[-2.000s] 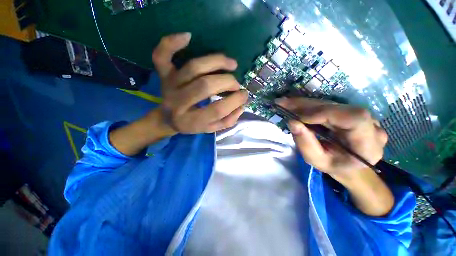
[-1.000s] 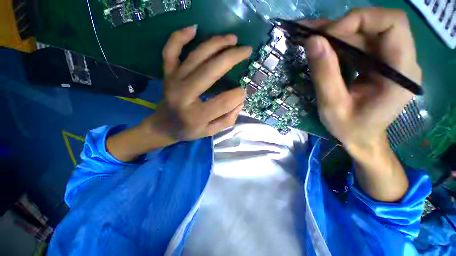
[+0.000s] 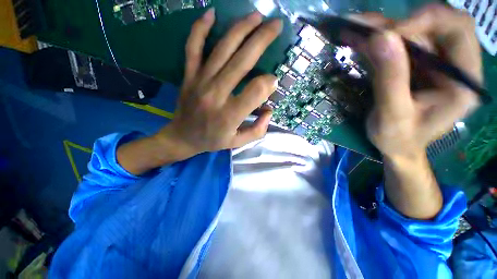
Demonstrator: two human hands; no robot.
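Observation:
A green PCB panel [image 3: 308, 90] with square silver and dark chips lies at a slant on the green mat. My left hand [image 3: 220, 92] is at the panel's left edge, fingers spread, with thumb and index fingertip touching or very near the edge. My right hand [image 3: 419, 82] is blurred and holds the dark tweezers [image 3: 436, 62] like a pencil. The tweezers' tips point left, near the panel's top corner; whether they grip anything cannot be told. My right hand and its shadow cover the panel's right side.
More green boards [image 3: 158, 6] lie at the top left beside a thin pale wire [image 3: 106, 38]. Shiny clear film [image 3: 299, 7] is at the top. A grid of dark strips [image 3: 444, 143] and tangled green strands [image 3: 482, 144] are at right. A white strip sheet [image 3: 482, 19] is top right.
My right hand with the tweezers has moved from the panel's lower part up and right, uncovering the boards. My left fingers have spread and shifted slightly right.

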